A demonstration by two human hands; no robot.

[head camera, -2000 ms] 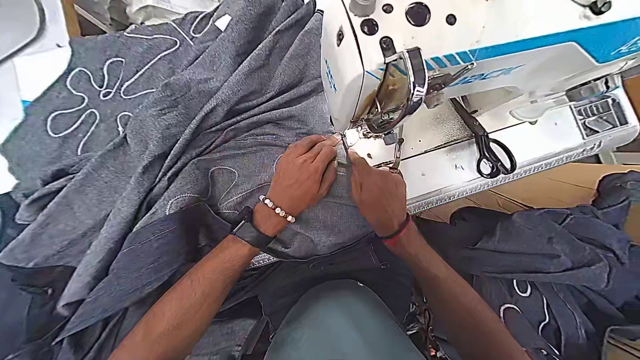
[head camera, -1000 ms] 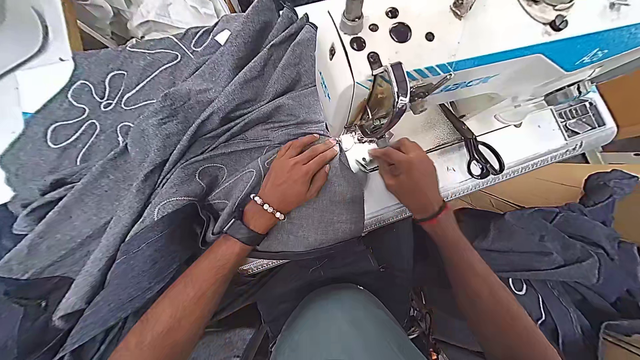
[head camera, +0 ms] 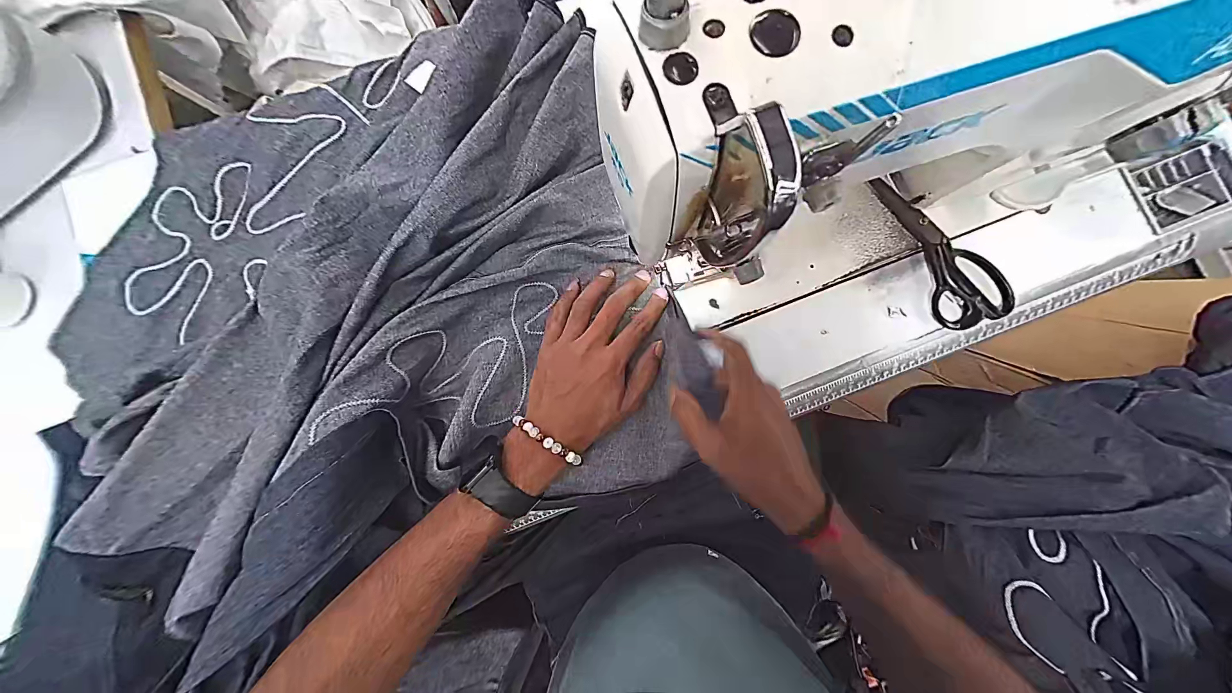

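Grey denim-like fabric [head camera: 385, 250] with white looping stitched lines spreads leftward from a Jack sewing machine [head camera: 770, 87]. Flat on it, fingertips close to the presser foot [head camera: 679, 268], lies my left hand [head camera: 592, 371], which wears a beaded bracelet and a black wristband. My right hand [head camera: 756, 433], slightly blurred, is at the fabric's right edge, thumb and fingers around a bit of that edge; whether they pinch it is unclear. Black-handled scissors [head camera: 962, 284] rest on the machine bed, blades toward the machine body. The needle tip is hard to make out.
More dark fabric with white stitching [head camera: 1088, 462] is heaped at the lower right, beside brown cardboard [head camera: 1059, 332]. A ruler strip [head camera: 895, 371] runs along the front edge of the machine bed. Whitish cloth [head camera: 327, 38] lies at the upper left. My knee shows below.
My right hand has moved from beside the presser foot down toward me, to the fabric's right edge. My left hand stays flat on the fabric near the foot.
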